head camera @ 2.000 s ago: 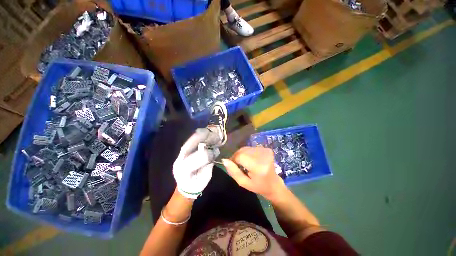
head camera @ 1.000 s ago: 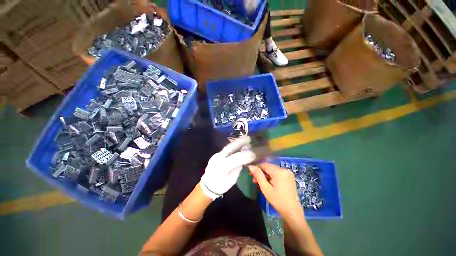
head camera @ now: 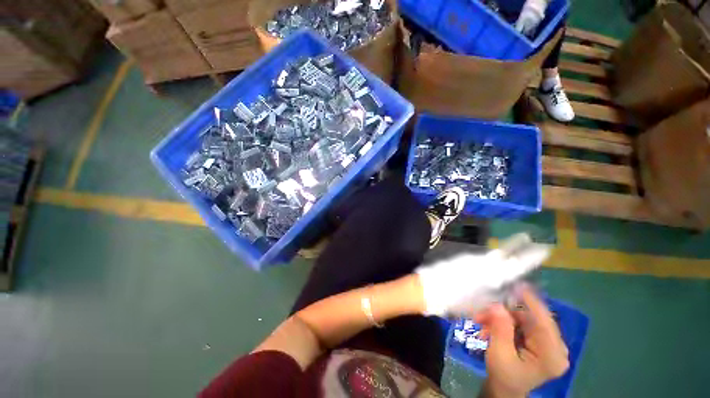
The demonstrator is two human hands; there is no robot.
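My left hand [head camera: 475, 281], in a white glove, is blurred and reaches over the small blue tub [head camera: 572, 342] at lower right. My bare right hand [head camera: 523, 342] is just below it, fingers bent and close to the glove. Something greyish lies between the two hands, too blurred to name or to tell which hand holds it. Small grey parts [head camera: 469, 336] show in the tub behind my hands. The large blue tub [head camera: 284, 260] at left is heaped with grey parts [head camera: 272, 155].
Another blue tub [head camera: 476, 127] with parts stands ahead of my shoe [head camera: 445, 211]. Cardboard boxes [head camera: 467, 82] and a wooden pallet [head camera: 588, 167] are behind. A person's gloved hand [head camera: 531, 15] is in the tub on top [head camera: 467, 27]. Stacked cartons [head camera: 167, 43] stand at upper left.
The view has turned left, so the tubs sit further right. Both hands have moved right, from above my lap to over the right-hand tub. A gloved hand now shows in the top tub.
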